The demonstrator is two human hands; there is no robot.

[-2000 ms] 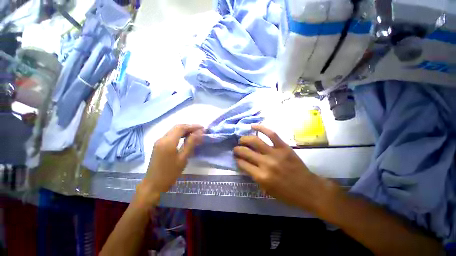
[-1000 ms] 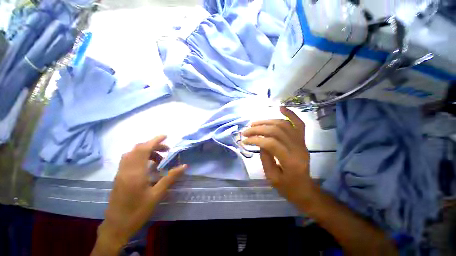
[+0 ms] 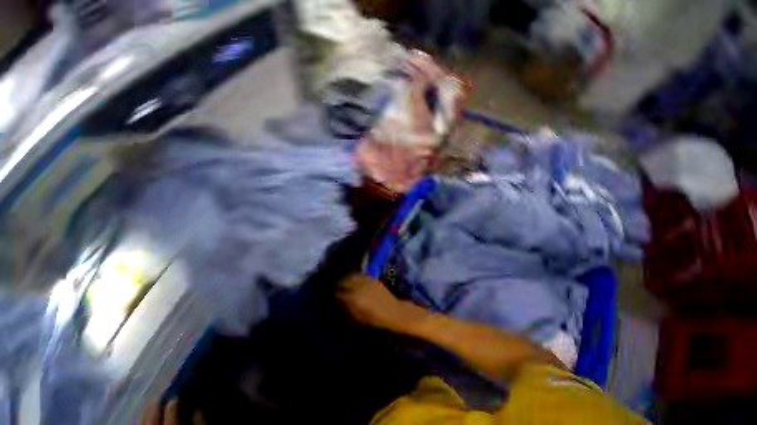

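The view is strongly blurred and turned to the right. My right hand (image 3: pixel 365 300) is small and blurred, between the sewing table's edge and a blue-rimmed basket (image 3: pixel 599 332). Its fingers cannot be made out, nor whether it holds anything. Blue-grey garment pieces (image 3: pixel 498 241) fill the basket. A heap of blue garment pieces (image 3: pixel 241 216) hangs over the table's right side. Only blurred fingertips, perhaps of my left hand (image 3: pixel 162 412), show at the bottom edge; the rest is cut off.
The white sewing machine (image 3: pixel 241 95) with its dark panel is at upper left. The yellow patch (image 3: pixel 120 278) lies at left on the table. Pink and white cloth scraps (image 3: pixel 398 153) sit behind the heap. Red crates (image 3: pixel 705 340) stand at far right.
The view has swung right, bringing the basket into sight. My right hand has left the cloth near the needle and is now beside the basket. My left hand is almost out of view.
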